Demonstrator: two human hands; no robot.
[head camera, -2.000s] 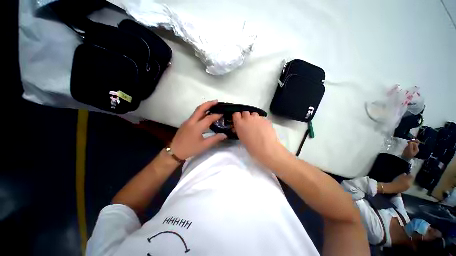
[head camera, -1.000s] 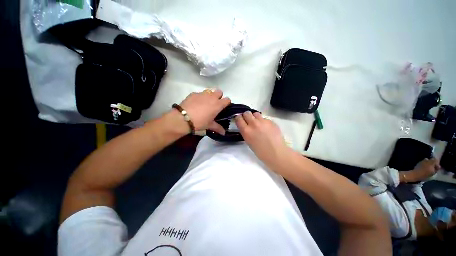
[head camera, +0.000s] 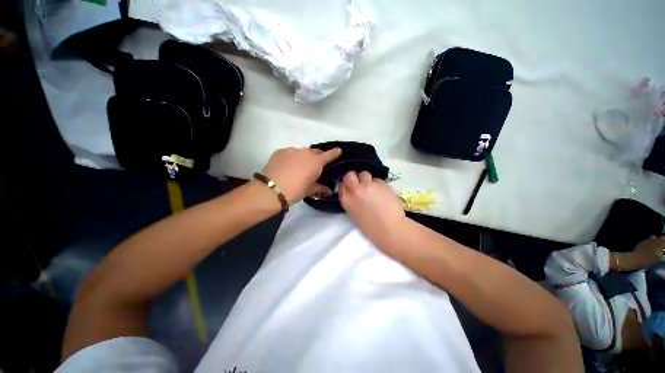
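Note:
A small black bag (head camera: 355, 152) is held at the table's front edge, against my white shirt, with its opening towards me. My left hand (head camera: 297, 173) grips its left side, thumb at the opening. My right hand (head camera: 370, 202) has its fingertips at or inside the opening; what they touch is hidden. A second black bag (head camera: 464, 103) with a small white figure badge lies to the right. White crumpled paper (head camera: 310, 62) lies behind the held bag.
Several black bags (head camera: 152, 120) with a yellow strip lie at left. A green-handled tool (head camera: 491, 169) and a black stick (head camera: 475, 191) lie at right, yellow scraps (head camera: 420, 199) at the edge. Clear plastic (head camera: 645, 116) is far right. Another person's arm (head camera: 636, 257) is at lower right.
The held bag's black back panel now shows more above my hands. The view has shifted, so the right-hand bag appears further right and higher. Yellow scraps now show beside my right hand.

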